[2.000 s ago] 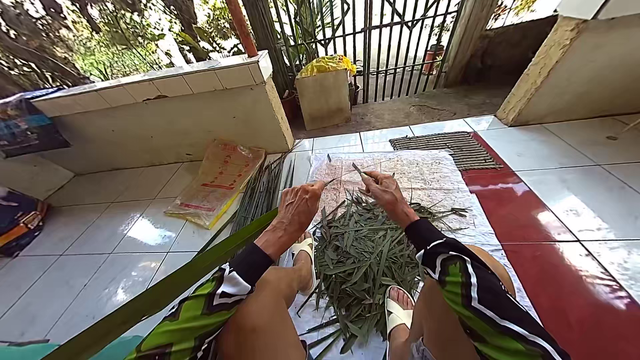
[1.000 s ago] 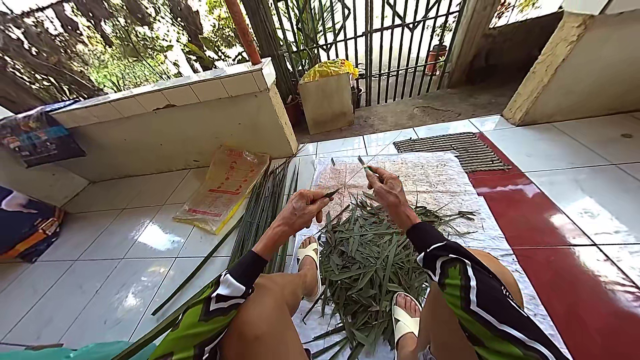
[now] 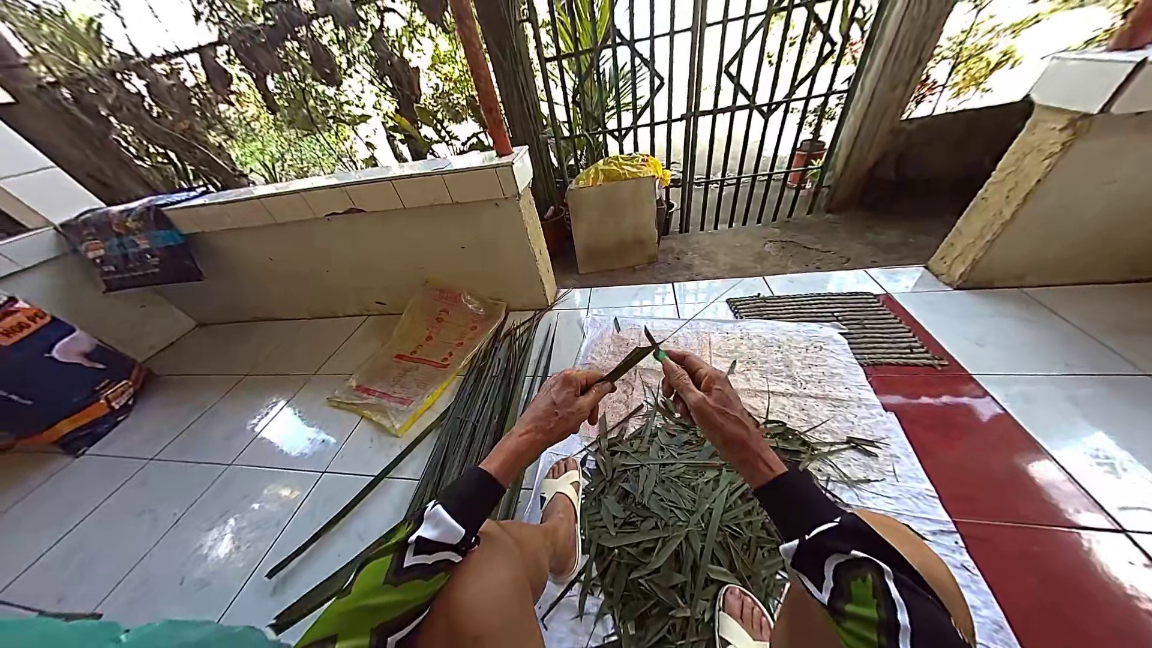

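My left hand (image 3: 560, 405) is closed on the end of a dark green leaf strip (image 3: 627, 362), which points up and to the right. At the strip's far end, my right hand (image 3: 711, 387) grips a small tool with a green part at the fingertips and a dark tip; its kind is unclear. Below both hands lies a heap of short cut leaf pieces (image 3: 675, 531) between my sandaled feet, on a white cloth sheet (image 3: 783, 351). Long narrow leaves (image 3: 481, 405) lie in a bundle on the tiles, left of the cloth.
A yellowish printed plastic sack (image 3: 423, 360) lies beside the long leaves. A ribbed mat (image 3: 832, 328) touches the cloth's far right edge. A low wall (image 3: 360, 261), a box with yellow plastic (image 3: 615, 225) and a metal gate (image 3: 702, 117) stand ahead. A dark printed bag (image 3: 63, 378) is at left.
The hands, apart a second ago, now meet at a leaf strip held in the left hand. The long leaf that crossed the left forearm two seconds ago is no longer there.
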